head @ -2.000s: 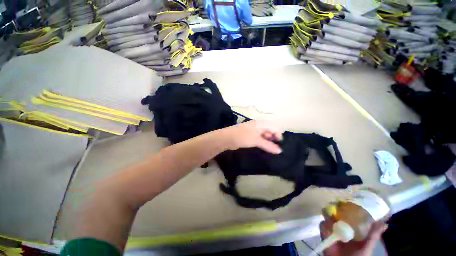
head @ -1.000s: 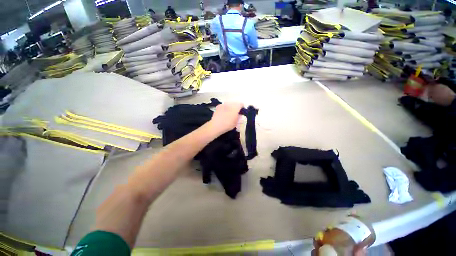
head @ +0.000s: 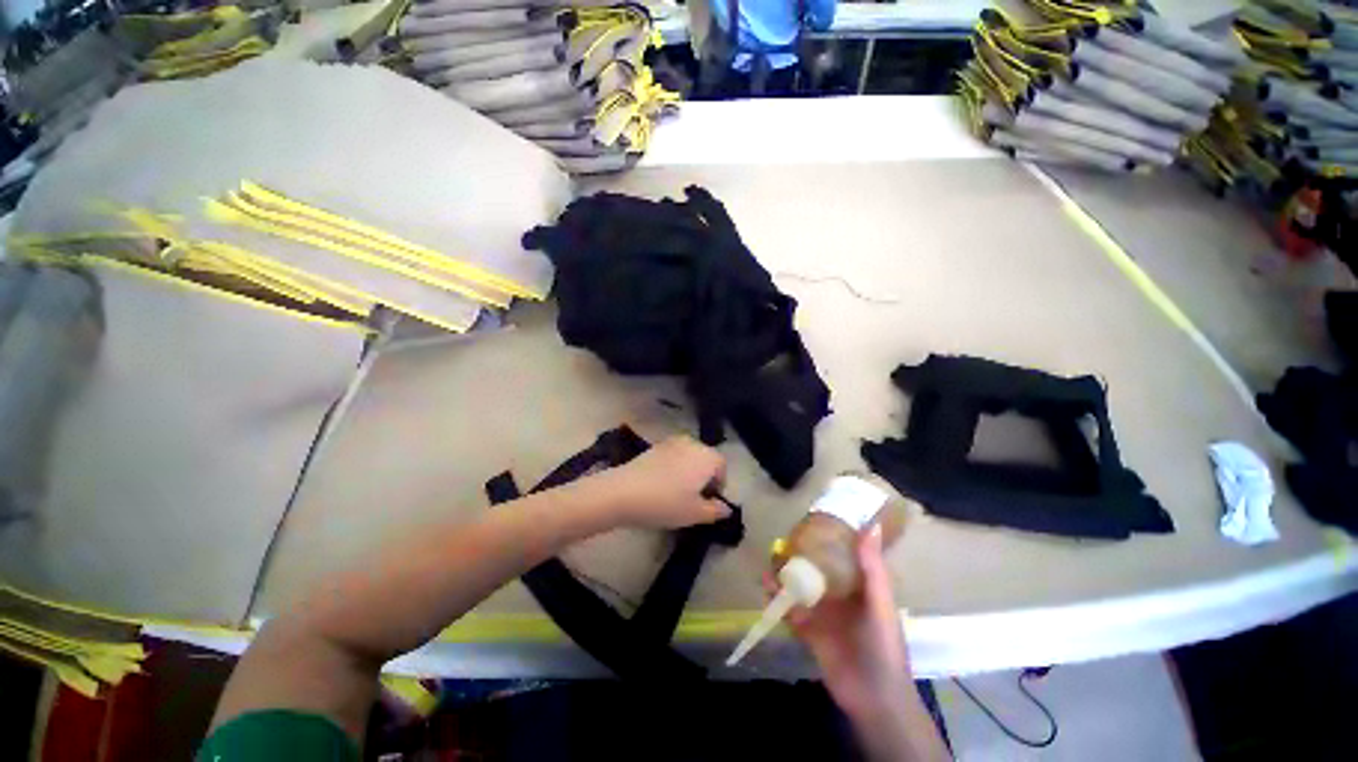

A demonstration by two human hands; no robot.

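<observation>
My left hand [head: 673, 484] is closed on a corner of a black fabric frame [head: 678, 578] that lies near the table's front edge, its lower corner reaching over the edge. My right hand [head: 861, 596] holds a glue bottle [head: 830, 539] with amber liquid and a white label; its pale nozzle points down and left, beside the frame and not touching it. A heap of black pieces [head: 641, 283] lies mid-table behind my left hand. Another black frame [head: 953, 474] lies flat to the right, its middle open.
A white crumpled scrap [head: 1242, 491] lies at right, near more black pieces [head: 1323, 447]. Grey-beige panels [head: 298, 134] with yellow edging cover the left; folded stacks [head: 1102, 82] stand behind. A person in blue [head: 767, 33] is beyond the table. Yellow tape [head: 581, 625] marks the near edge.
My left hand has pulled a frame from the heap towards me and left. My right hand has brought the bottle up and left, close to it.
</observation>
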